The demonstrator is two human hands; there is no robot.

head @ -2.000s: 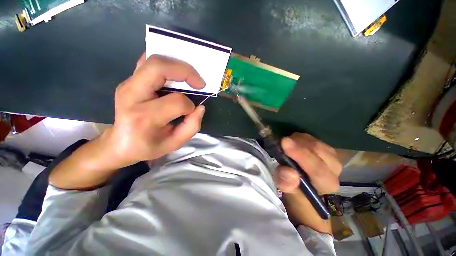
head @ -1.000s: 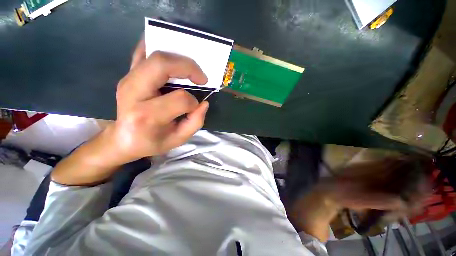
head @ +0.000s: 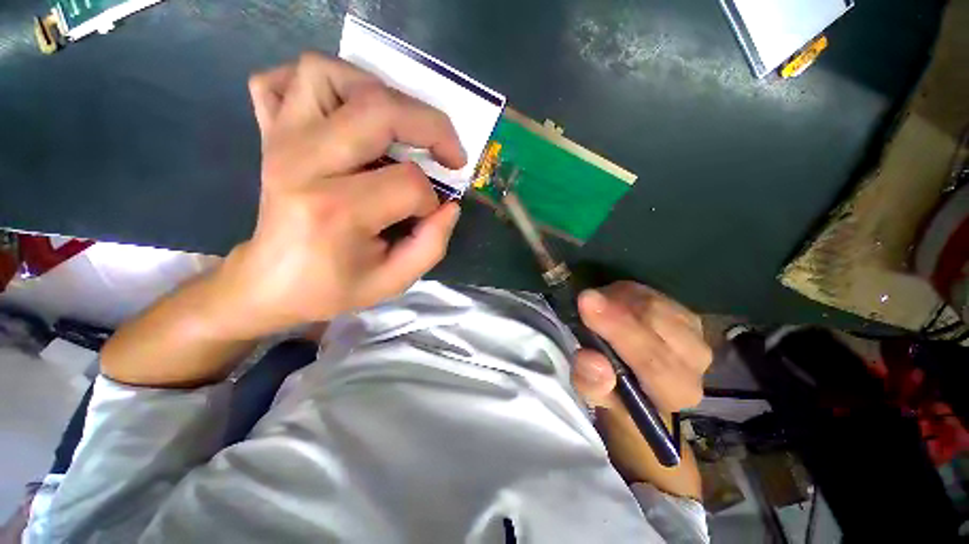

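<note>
A white LCD module (head: 430, 101) lies tilted at the centre, its orange flex tail (head: 488, 166) over the end of a green circuit board (head: 563, 179). My left hand (head: 340, 186) rests over the module, index fingertip on its face, thumb and another finger pinched together at its lower corner. A bit of thin solder wire shows faintly at that pinch. My right hand (head: 643, 345) holds the black soldering iron (head: 622, 388), its tip on or just above the board beside the flex tail.
Another white LCD module (head: 784, 30) with an orange tail lies at the upper right. A green-and-white assembly (head: 90, 16) lies at the upper left. A brown cardboard flap (head: 861, 255) lies at the right, by the bench's near edge.
The right hand, blurred and off to the right one second ago, is back with the iron at the board. The left hand has shifted up and right, and the module is turned slightly.
</note>
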